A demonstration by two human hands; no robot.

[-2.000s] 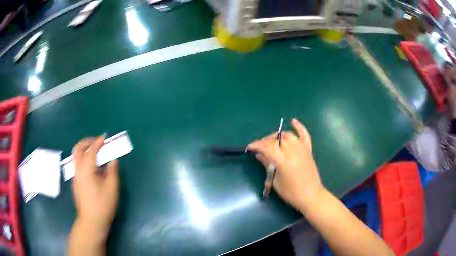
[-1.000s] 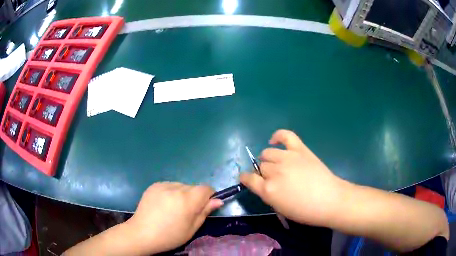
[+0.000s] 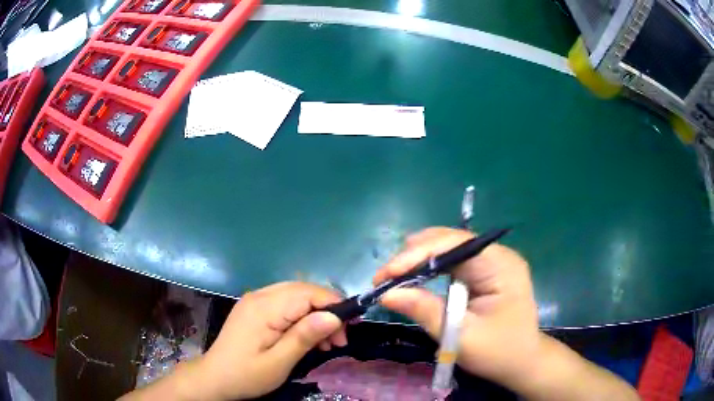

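A slim black pen-like tool (image 3: 470, 249) is held slanting between both hands near the bench's front edge, its pointed end up to the right. My left hand (image 3: 270, 333) pinches its lower left end. My right hand (image 3: 501, 313) grips its middle with thumb and fingers. Silvery tweezers (image 3: 451, 333) with a yellowish band also sit in my right hand, crossing behind the pen; their far part shows above the fingers. A white label strip (image 3: 360, 120) and a folded white label sheet (image 3: 243, 106) lie on the bench beyond the hands, untouched.
A coral-red foam tray (image 3: 129, 176) with part-built phones in its pockets lies at the left. Another red tray (image 3: 16, 117) and white sheets (image 3: 47, 43) are at the far left. A grey-white instrument (image 3: 654, 63) on yellow feet stands back right.
Since two seconds ago, my left hand has left the white strip and taken the pen's end. Since one second ago, the pen has swung to point up right across my right hand. The view has shifted.
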